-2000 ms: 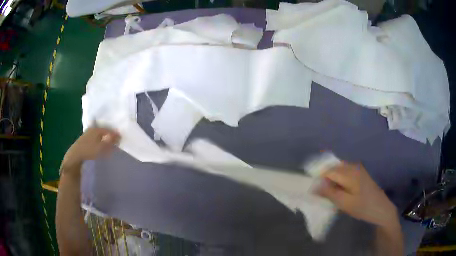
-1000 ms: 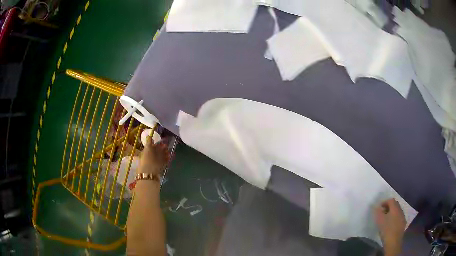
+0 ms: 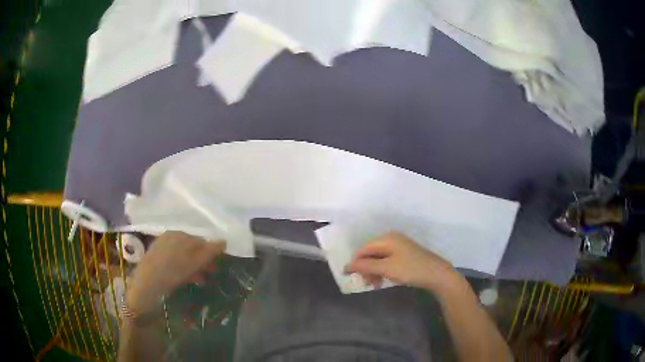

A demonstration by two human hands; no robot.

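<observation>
A long white cut garment panel (image 3: 304, 173) lies on the grey-purple table (image 3: 283, 99), its curved edge away from me and a notch in its near edge. My left hand (image 3: 185, 260) is at the table's near edge below the panel's left part; it is blurred, and its fingertips meet the white fabric. I cannot tell what it holds. My right hand (image 3: 378, 263) pinches the panel's near corner right of the notch, which hangs over the edge. A pale narrow strip runs between the hands. A tape roll (image 3: 131, 247) hangs left of my left hand.
A white reel (image 3: 85, 215) sits at the left table corner. Yellow wire baskets (image 3: 42, 200) hang at both front corners. Other white panels (image 3: 382, 25) lie along the far side, rumpled at right. The iron (image 3: 574, 218) is at the right edge, partly dark.
My left hand has moved from the tape roll and reel to the near edge below the panel. My right hand has moved from the panel's right end to the corner beside the notch. The view has turned.
</observation>
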